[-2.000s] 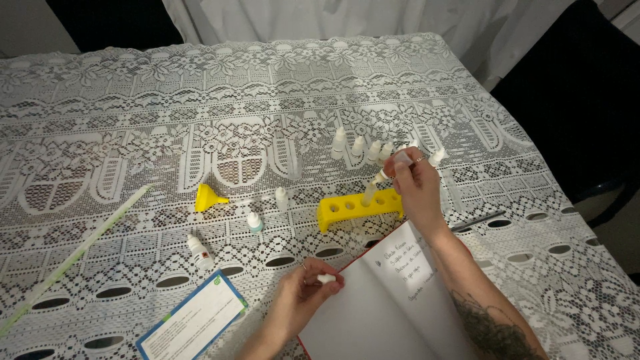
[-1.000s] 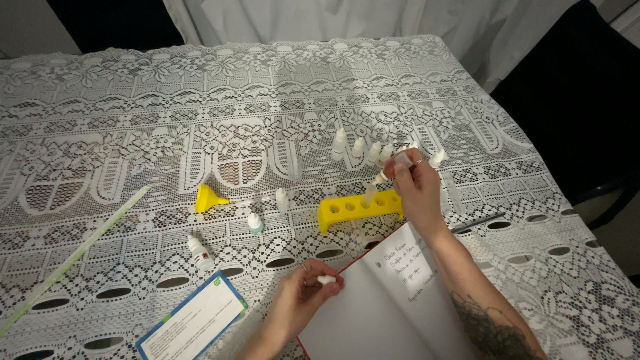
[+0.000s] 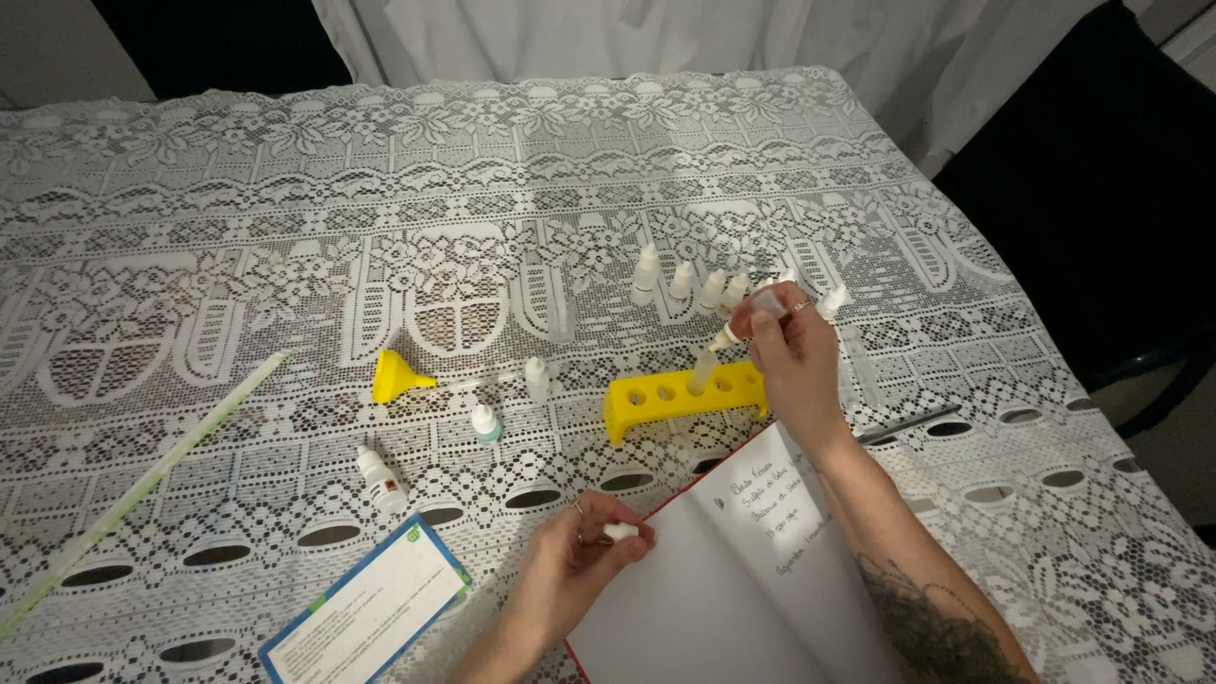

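Note:
My right hand (image 3: 796,366) holds a small dropper bottle (image 3: 768,306) tilted, its tip just over a clear test tube (image 3: 703,372) that stands in a yellow test tube rack (image 3: 646,415). Between the fingertips of my left hand (image 3: 579,560) is a small white cap (image 3: 619,532), above the left edge of an open notebook (image 3: 703,589) with handwriting. Behind the rack several white dropper bottles (image 3: 645,274) stand in a row, partly hidden by my right hand. The liquid level in the tube is too faint to tell.
A yellow funnel (image 3: 397,376), a bottle with bluish liquid (image 3: 485,424), a white bottle (image 3: 537,380) and a leaning labelled bottle (image 3: 382,482) are left of the rack. A printed card (image 3: 366,608), a green-white strip (image 3: 142,484) and a dark pen (image 3: 910,424) lie on the lace tablecloth.

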